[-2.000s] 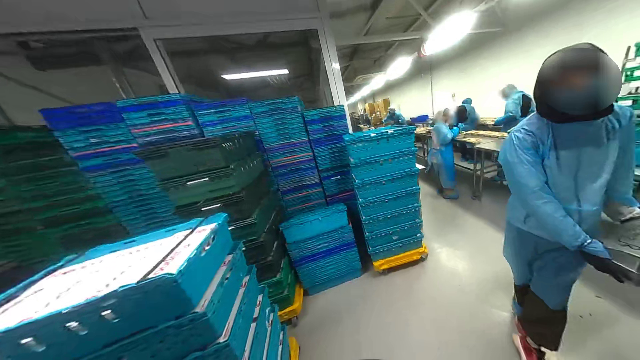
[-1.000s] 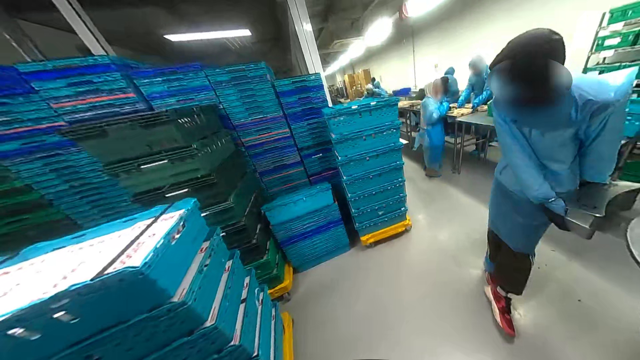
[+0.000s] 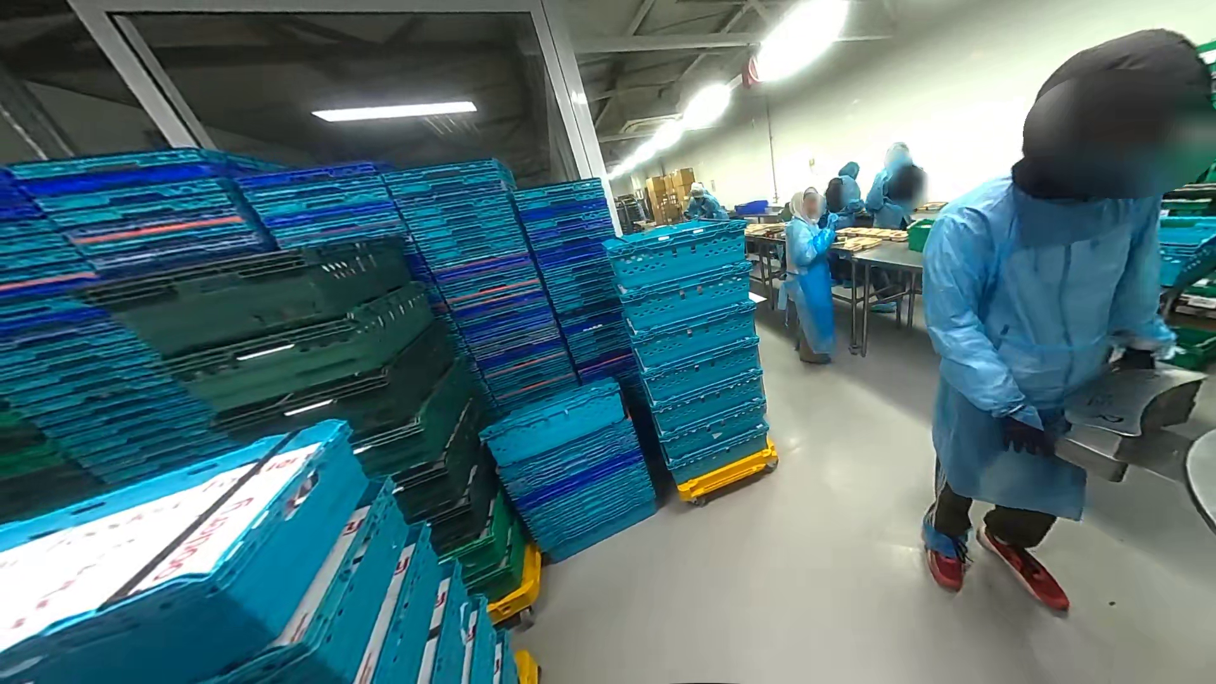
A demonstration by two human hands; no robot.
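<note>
Neither my left hand nor my right hand shows in the head view. Closest to me, at the lower left, stands a stack of blue plastic crates (image 3: 237, 560); its top crate holds white printed boxes (image 3: 199, 522). Behind it rise dark green crates (image 3: 285, 294) above brighter green ones on a yellow dolly (image 3: 518, 591). A lower pile of nested blue crates (image 3: 570, 465) rests beside them on the floor. On the right a co-worker (image 3: 1045, 285) in a blue gown and dark gloves has both hands at a metal tray or sheet (image 3: 1130, 404).
Tall stacks of folded blue crates (image 3: 484, 275) line the window wall. A column of blue crates (image 3: 698, 351) stands on a yellow dolly (image 3: 727, 475). Farther back, several gowned people are at metal tables (image 3: 893, 255). A rounded metal edge (image 3: 1205, 475) juts in at the far right.
The near co-worker has lowered their head and now has both feet close together, with the metal piece at their hands. The view has shifted somewhat.
</note>
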